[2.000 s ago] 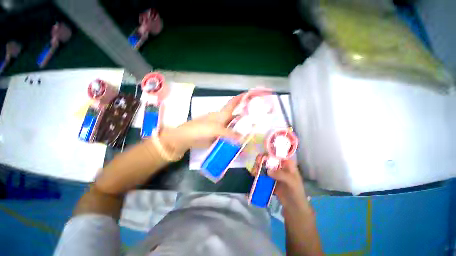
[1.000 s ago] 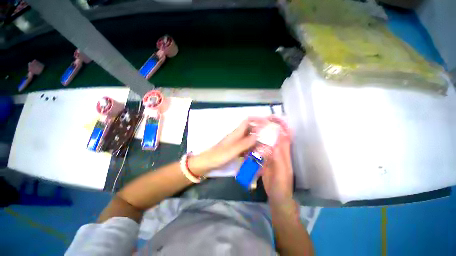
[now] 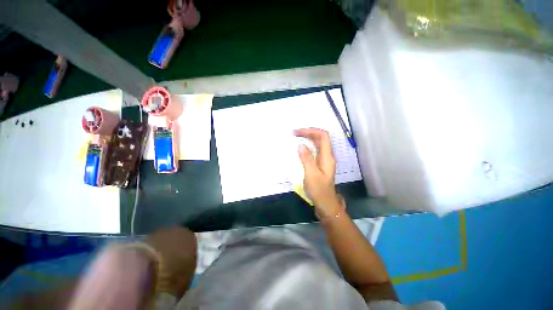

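Observation:
My right hand (image 3: 318, 166) is over the printed record sheet (image 3: 254, 145), fingers curled but apart, with no fan unit in it. A pale patch between thumb and fingers is unclear. My left hand (image 3: 115, 278) is a pinkish blur at the lower left, beyond its wristband; whether it holds anything cannot be told. One open pink fan unit with a blue battery (image 3: 164, 151) lies on a white paper left of the sheet. Another fan unit (image 3: 93, 164) lies further left, beside a dark patterned phone (image 3: 126, 154). A dark pen (image 3: 341, 118) lies at the sheet's right.
More fan units lie on the green belt (image 3: 261, 42), one of them (image 3: 165, 45) behind the bench. A grey bar (image 3: 91, 45) crosses the upper left. A white stack (image 3: 455, 133) with bagged yellow material (image 3: 473, 21) stands right. A white board (image 3: 54, 163) lies left.
My hands have parted. The fan units they held no longer show over the sheet. My left hand has swung down to the lower left; my right stays over the sheet. The view has shifted.

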